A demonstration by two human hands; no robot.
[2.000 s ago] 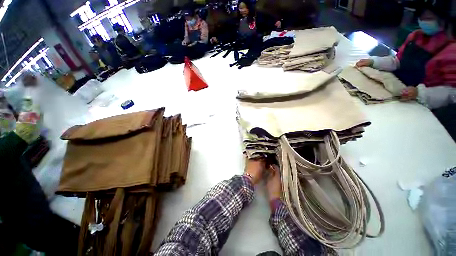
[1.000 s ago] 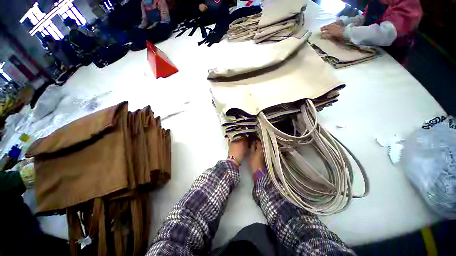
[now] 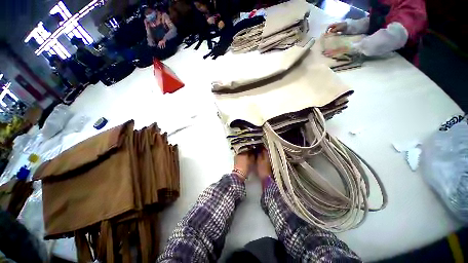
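Observation:
A stack of beige tote bags (image 3: pixel 287 95) lies on the white table in front of me, its open edges towards me. Beige handles (image 3: pixel 333 190) hang in long loops from the stack towards me on the right. My left hand (image 3: pixel 243 163) and my right hand (image 3: pixel 264 163) are side by side at the near left edge of the stack, left of the loops. The fingertips of both are hidden under or between the bag layers, so their grip does not show.
A brown bag stack (image 3: pixel 92 180) lies at left. A red marker (image 3: pixel 167 77) stands beyond it, near a tape roll (image 3: pixel 100 123). A clear polybag (image 3: pixel 449 167) and white scraps (image 3: pixel 412 154) lie at right. More beige bags (image 3: pixel 285 23) and people are at the back.
The view has shifted and tilted. Both hands stay at the near left edge of the beige stack. At the back right, the other person's hands and the beige piece under them have moved.

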